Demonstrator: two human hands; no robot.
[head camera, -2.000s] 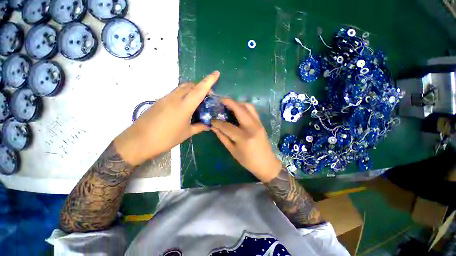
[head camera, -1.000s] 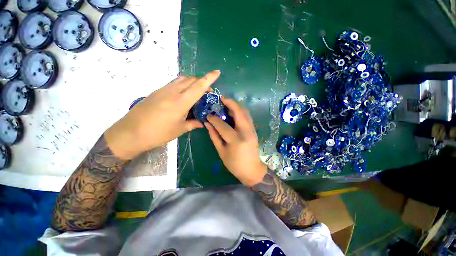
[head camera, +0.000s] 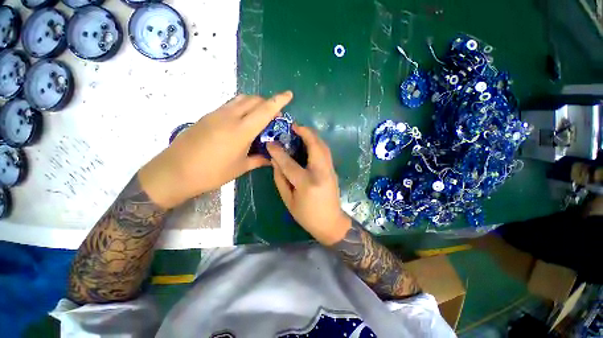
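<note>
A blue circuit board (head camera: 281, 131) sits in a dark round housing held between my hands over the green mat; the housing's rim is mostly hidden by my fingers. My left hand (head camera: 215, 142) grips the housing from the left, its index finger stretched out above it. My right hand (head camera: 307, 181) holds it from the right, with a fingertip on the board. A thin pale wire shows at the board's top. Another round housing (head camera: 177, 132) lies on the white sheet, mostly hidden under my left hand.
Rows of housings (head camera: 157, 32) stand on the white sheet (head camera: 145, 92) at left. A tangled heap of wired blue boards (head camera: 473, 132) lies at right. A small white ring (head camera: 339, 51) lies on the green mat (head camera: 311, 86). A silver fixture (head camera: 575, 132) and a person's dark sleeve (head camera: 555, 241) are at far right.
My right fingers have shifted over the board, and more of its blue face shows between my hands. The view has shifted slightly, moving the housings up and left in the picture.
</note>
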